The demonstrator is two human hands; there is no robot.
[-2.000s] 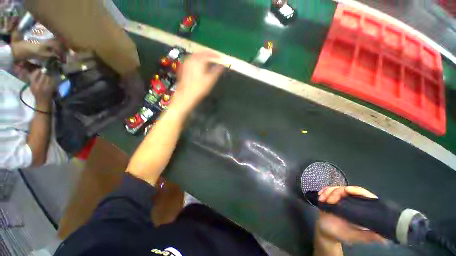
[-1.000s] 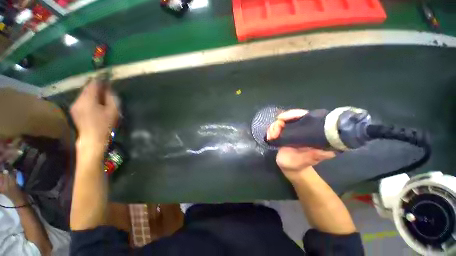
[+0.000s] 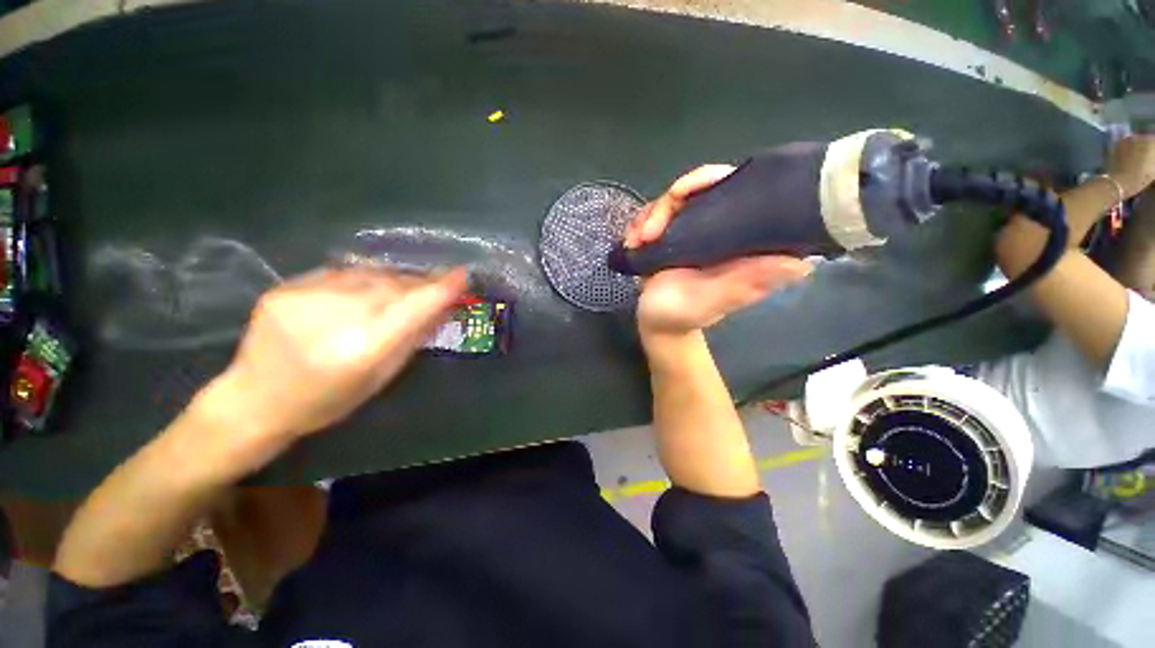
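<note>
My left hand [image 3: 342,342] is over a small electronic unit [image 3: 486,327] with a green circuit board, low over the bench mat; its fingers cover the unit's left part, and I cannot tell whether it grips it. My right hand [image 3: 703,272] holds the black electric screwdriver [image 3: 760,209], which has a pale tape band and points left. Its tip end is at the round grey screw dish [image 3: 585,247]; the bit cannot be made out. More units with red parts [image 3: 36,377] lie at the far left edge.
A black cable runs from the screwdriver down to the bench edge. A white fan [image 3: 935,458] stands at the near right edge. Another person's arm [image 3: 1077,279] is at the right. A yellow scrap [image 3: 495,117] lies on the dark bench mat [image 3: 317,139]. A pale rail [image 3: 811,28] runs along the back.
My left hand has moved from the units at the left to near the screw dish, where a unit now shows. My right hand still holds the screwdriver at the dish. The view has shifted right.
</note>
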